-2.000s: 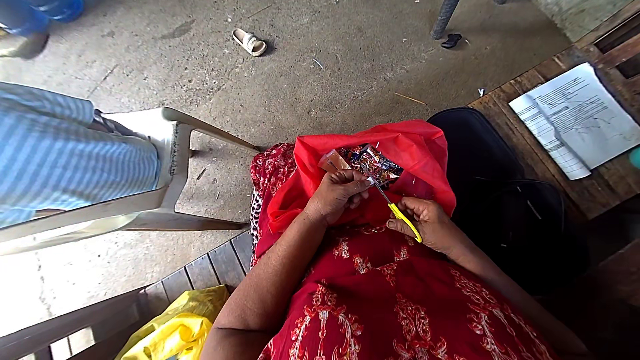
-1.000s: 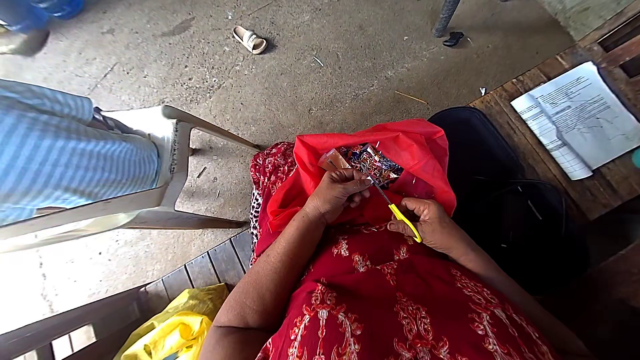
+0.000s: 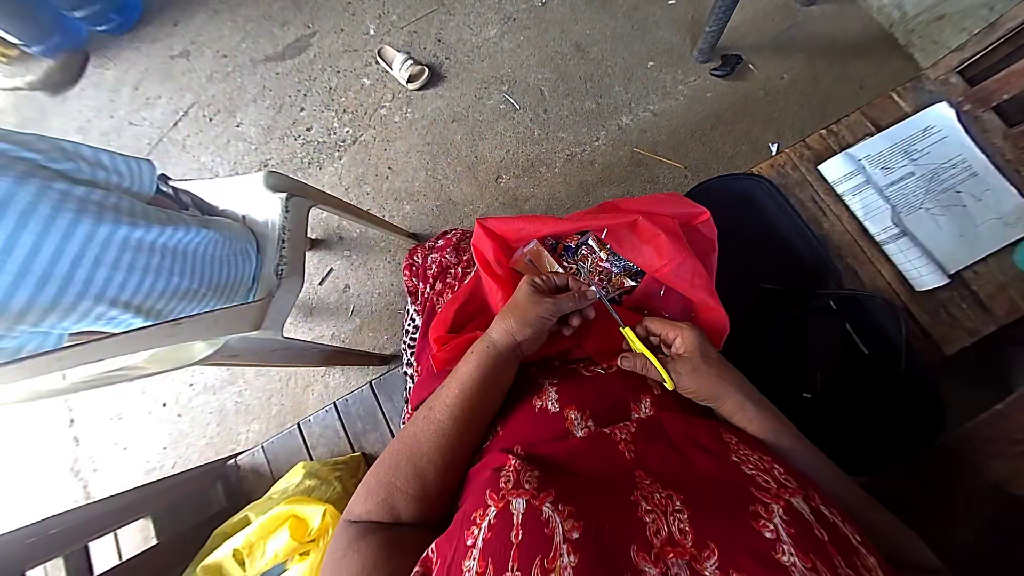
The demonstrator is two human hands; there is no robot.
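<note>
A red cloth bag (image 3: 680,240) lies open across the lap, with many small multicoloured cut strips (image 3: 600,264) inside. My left hand (image 3: 548,308) pinches a small piece at its fingertips, too small to identify, beside a brownish clear plastic wrapper (image 3: 534,260); whether the hand holds that wrapper I cannot tell. My right hand (image 3: 680,360) has its fingers in the handles of yellow-handled scissors (image 3: 646,356). The scissor blades point up and left, right at the left fingertips, over the bag.
A person in striped blue clothing (image 3: 120,248) sits on a plastic chair (image 3: 292,240) at left. Yellow plastic bags (image 3: 280,528) lie on the slatted bench (image 3: 344,424). A black bag (image 3: 768,240) is at right, beside a wooden table (image 3: 880,296) with printed papers (image 3: 928,192). A sandal (image 3: 404,68) lies on the floor.
</note>
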